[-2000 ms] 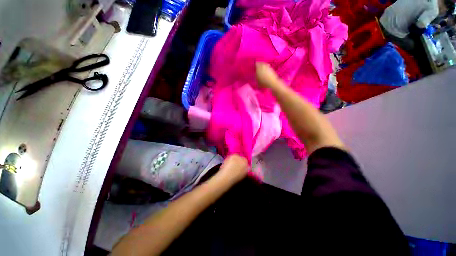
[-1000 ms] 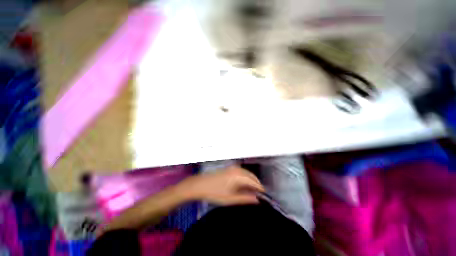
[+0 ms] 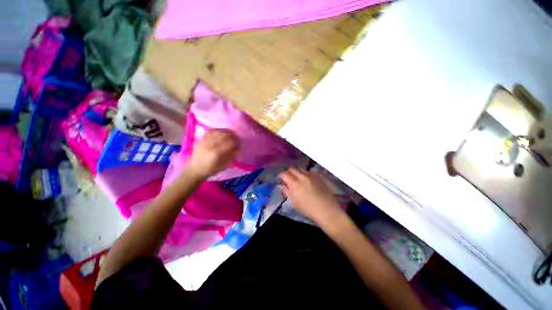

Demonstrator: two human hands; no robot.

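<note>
Pink fabric pieces, light pink with hot-pink parts (image 3: 212, 203), hang over and beside a blue plastic basket (image 3: 130, 151) below the table's left part. My left hand (image 3: 215, 152) is closed on the pink fabric near the board's edge. My right hand (image 3: 305, 189) is just below the corner of the white table, its fingers bent close to the fabric; whether it holds anything cannot be told. A stack of light-pink panels (image 3: 254, 15) lies on the worn wooden board (image 3: 242, 66).
The machine's cream bed with needle area (image 3: 505, 148) is at the right of the white sewing table (image 3: 387, 121). Scissor handles (image 3: 543, 269) show at the right edge. More blue baskets (image 3: 54, 109), green cloth (image 3: 118, 45) and a red container (image 3: 78, 278) are at left.
The view has swung left from the pink pile at the right to the basket at the left. My left hand has moved onto pink fabric here; my right hand has come into view beside it.
</note>
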